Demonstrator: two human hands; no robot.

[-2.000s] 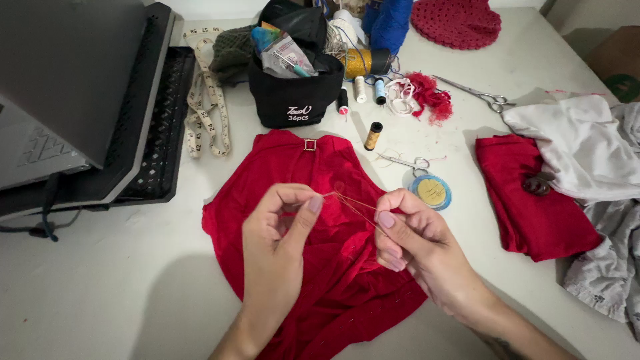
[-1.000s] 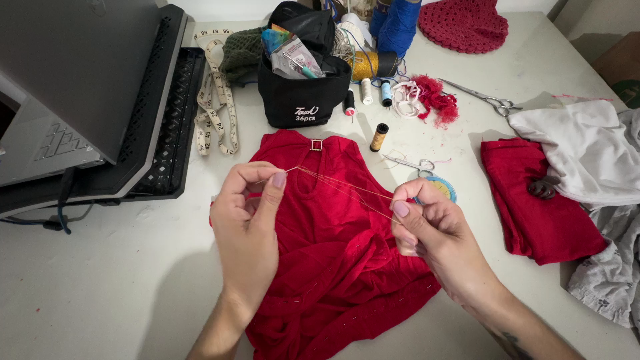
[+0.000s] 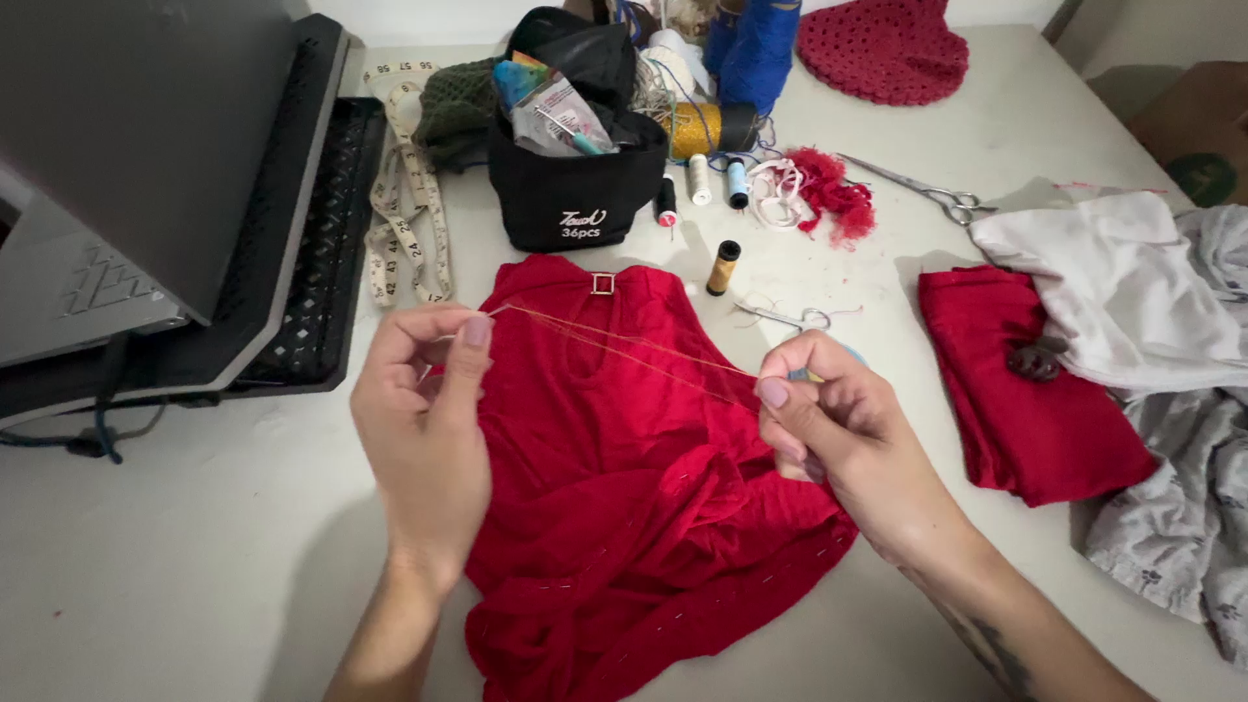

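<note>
My left hand (image 3: 434, 419) pinches a sewing needle (image 3: 500, 309) between thumb and forefinger; only its end shows. From it two strands of orange-gold thread (image 3: 634, 343) run to my right hand (image 3: 829, 409), whose thumb and forefinger pinch them. Below both hands a red garment (image 3: 595, 458) lies spread on the table, with a small square buckle (image 3: 603, 284) near its top and light stitches or pins along the lower folds. A spool of golden thread (image 3: 722, 268) stands just beyond the garment. Small scissors (image 3: 785, 316) lie partly behind my right hand.
On the left are a laptop (image 3: 136, 146) on a black stand and a tape measure (image 3: 400, 214). A black pouch (image 3: 575, 185), small spools and larger scissors (image 3: 921, 185) lie at the back. Folded red cloth (image 3: 1024, 409) and white cloth (image 3: 1121, 283) lie on the right.
My hands have moved farther apart, and the thread between them spans a longer stretch than two seconds ago. Both hands keep their pinch.
</note>
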